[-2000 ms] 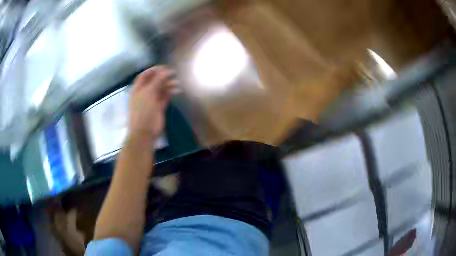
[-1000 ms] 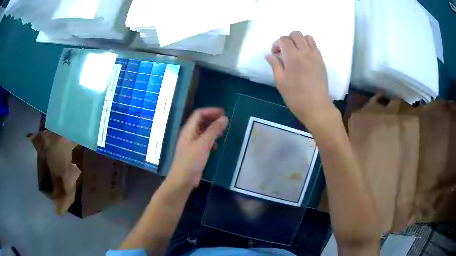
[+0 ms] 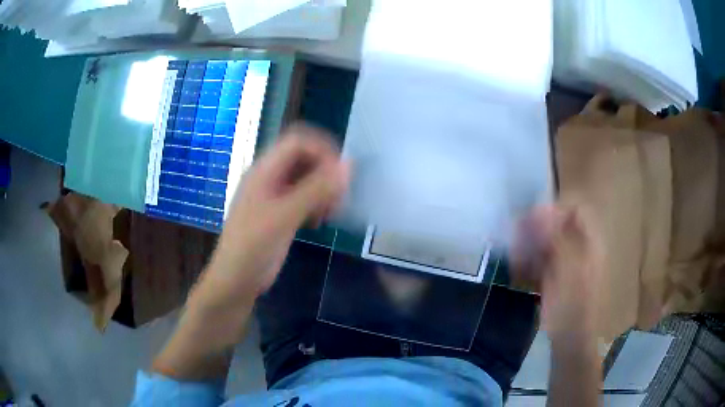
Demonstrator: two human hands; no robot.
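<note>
A milky, see-through encapsulant film [image 3: 445,151] stretches from the white stack toward me, over the glass and stand. My right hand [image 3: 556,250], blurred, is shut on its near right corner. My left hand [image 3: 306,179], also blurred, is at its near left corner with fingers curled and seems to pinch the edge. Beneath, the cover glass [image 3: 397,310] lies on the square work stand [image 3: 425,266] and overhangs the bench's near edge. The film hides most of the stand.
Blue cell arrays [image 3: 199,143] lie on a pale-green glassy board [image 3: 107,159] at left. White sheet stacks [image 3: 628,52] line the far side. Brown kraft paper [image 3: 620,215] is at right, above a wire rack [image 3: 684,366]. A cardboard box [image 3: 163,270] stands on the floor at left.
My right hand has come from the white stack toward me and right, bringing a film over the glass. My left hand has moved slightly up to the film's left edge.
</note>
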